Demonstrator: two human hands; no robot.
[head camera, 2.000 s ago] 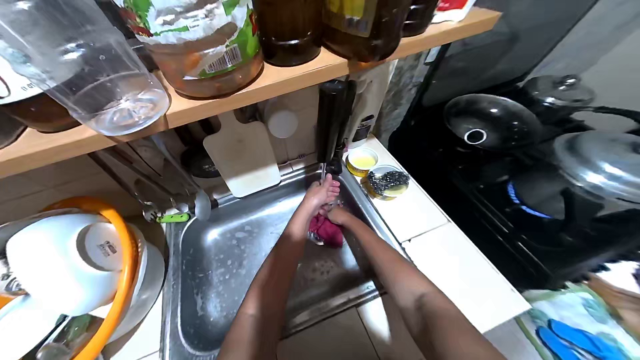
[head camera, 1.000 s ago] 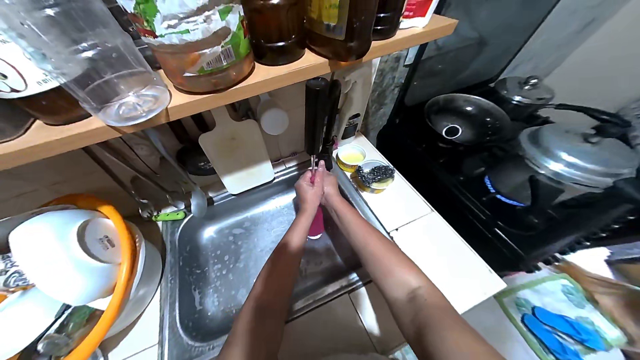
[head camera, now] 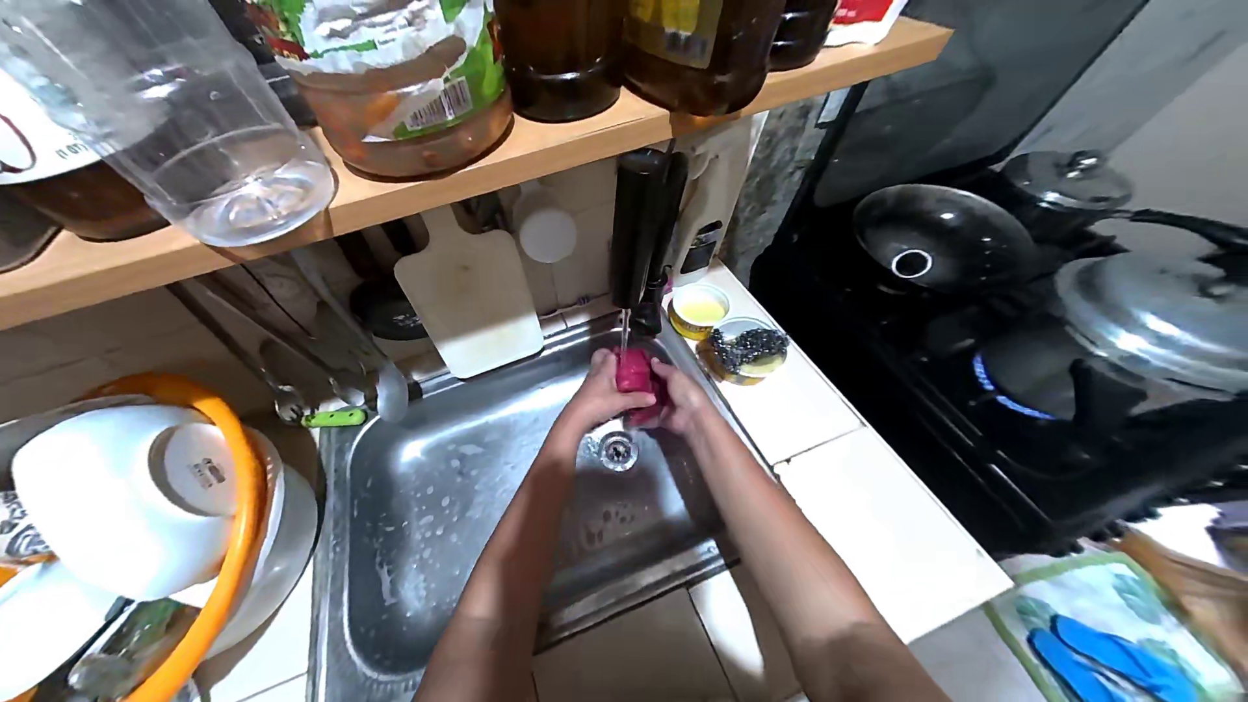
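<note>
A wet magenta cloth (head camera: 636, 372) is bunched between my two hands under a thin stream of water, at the back right of the steel sink (head camera: 439, 526). My left hand (head camera: 603, 392) grips it from the left, thumb across its front. On the right side my right hand (head camera: 680, 395) holds it, fingers partly hidden by the cloth. The drain (head camera: 618, 450) shows just below the hands. Black faucet (head camera: 639, 224) stands above them. On the tiled counter to the right sit a small tub of yellow stuff (head camera: 700, 306) and a container with a dark metal scourer (head camera: 749, 343) on top.
Overhead runs a wooden shelf (head camera: 575, 146) with bottles and jars. A white cutting board (head camera: 471, 297) and utensils hang behind the sink. Bowls fill an orange-rimmed basin (head camera: 249, 487) at left. At right, the stove has a lit flame (head camera: 994, 385) beneath a lidded pan (head camera: 1160, 312).
The cloth hung below my joined hands one second ago; now it is bunched up between them, and my hands are farther apart. The drain has come into sight.
</note>
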